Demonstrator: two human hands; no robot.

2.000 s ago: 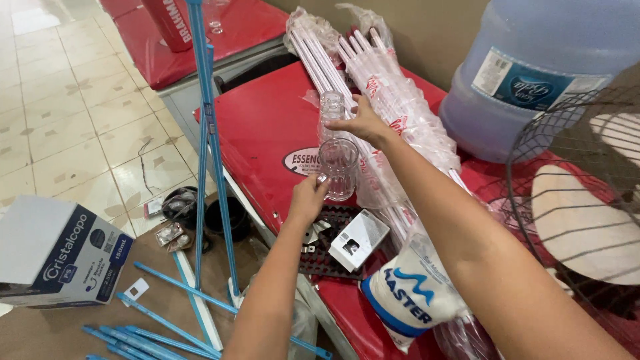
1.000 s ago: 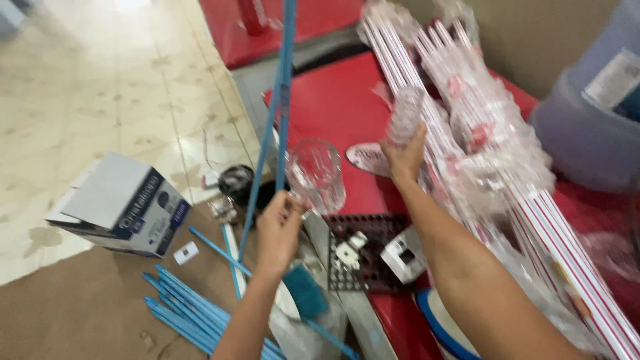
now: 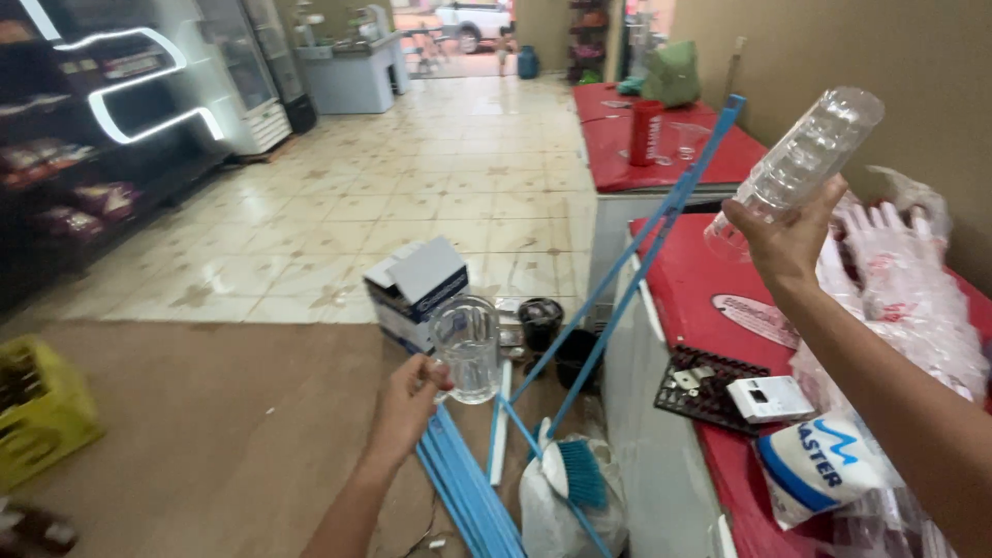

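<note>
My left hand point(image 3: 407, 403) grips the handle of a clear glass mug point(image 3: 467, 353), held upright over the brown floor covering, in front of an opened cardboard box point(image 3: 418, 287). Up at the right, my right hand point(image 3: 790, 232) is closed around a tilted stack of clear ribbed cups point(image 3: 810, 155), glass or plastic. Below that hand are the red freezer top point(image 3: 690, 263), a dark perforated tray point(image 3: 709, 387) with small pale parts, a small white box point(image 3: 769, 399) and a white-and-blue bag point(image 3: 825, 465).
Plastic-wrapped bundles point(image 3: 891, 287) lie at the right. Blue poles point(image 3: 628, 271) lean against the freezer, near a broom head point(image 3: 573, 473). More blue strips point(image 3: 465, 488) lie on the floor. A yellow crate point(image 3: 46, 411) stands at left; a red cup point(image 3: 645, 133) stands on the farther red top.
The glass mug, over the red top two seconds ago, is now out over the floor in my left hand. My right hand has raised the stack of cups. The view has swung up and left.
</note>
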